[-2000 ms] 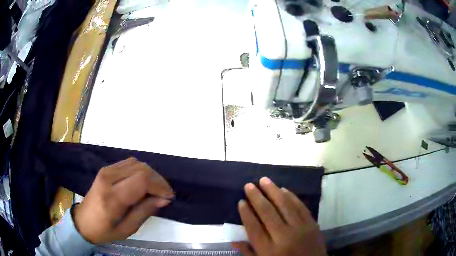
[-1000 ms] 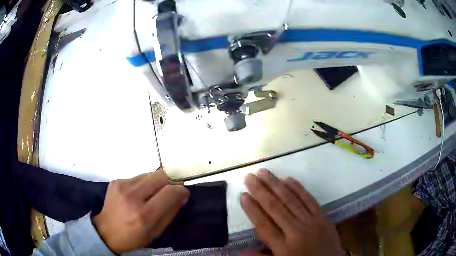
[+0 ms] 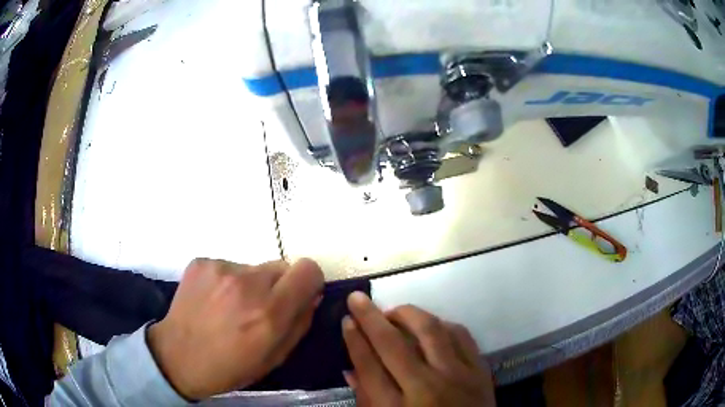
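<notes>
A dark fabric strip (image 3: pixel 99 294) runs from the left edge of the table to below the machine bed, its squared end near the centre front. My left hand (image 3: pixel 238 326) is closed on the strip, fingertips pinching its upper edge near the end. My right hand (image 3: pixel 417 354) rests with its fingertips on the strip's end, fingers slightly bent, not visibly gripping. The white sewing machine (image 3: pixel 493 79) with a blue stripe stands above the hands. The needle area is mostly hidden behind the chrome guard (image 3: pixel 347 103).
Thread snips (image 3: pixel 584 232) with red-orange and yellow-green handles lie right of the hands. A small dark fabric piece (image 3: pixel 574 129) lies on the bed by the machine. A yellow-brown board (image 3: pixel 56 167) and dark fabric are at left. A grey measuring strip runs along the front edge.
The view has shifted. The strip's end has moved left from the bed's right side. My right hand came off the strip, then returned to its end. My left hand has moved toward that end.
</notes>
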